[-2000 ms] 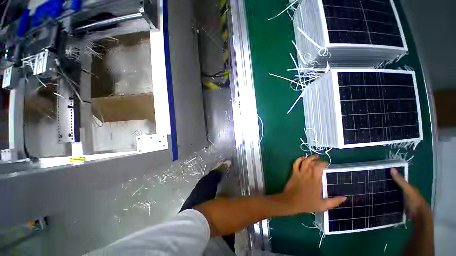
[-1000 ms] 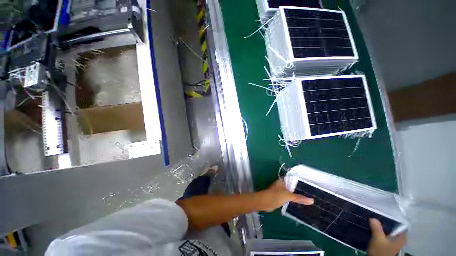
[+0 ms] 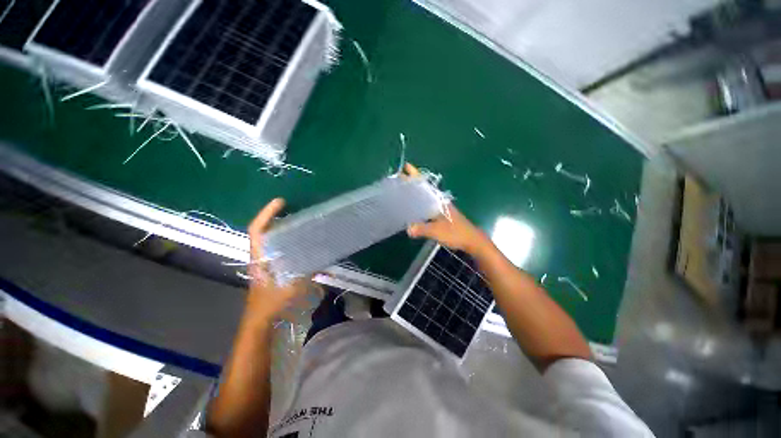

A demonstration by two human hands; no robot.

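A panel stack (image 3: 347,227) is held on its side between my two hands, above the near edge of the green belt. Its grey-white striped side faces up and white strings stick out at both ends. My left hand (image 3: 274,274) grips its left end. My right hand (image 3: 441,227) grips its right end, thumb and fingers on opposite sides. A solar panel (image 3: 447,299) with a dark gridded top and white rim lies at the belt's near edge, below my right forearm; whether it tops a stack I cannot tell.
Waiting stacks (image 3: 235,60) with stringy edges stand on the green belt (image 3: 385,94) at upper left. Trim scraps (image 3: 574,178) lie on the belt at right. A pale metal rail (image 3: 111,201) runs along the near side. A white machine with blue trim (image 3: 94,338) is at lower left.
The view has swung toward the belt's end. The stack, tilted with its dark face showing a second ago, is now turned striped side up between both hands.
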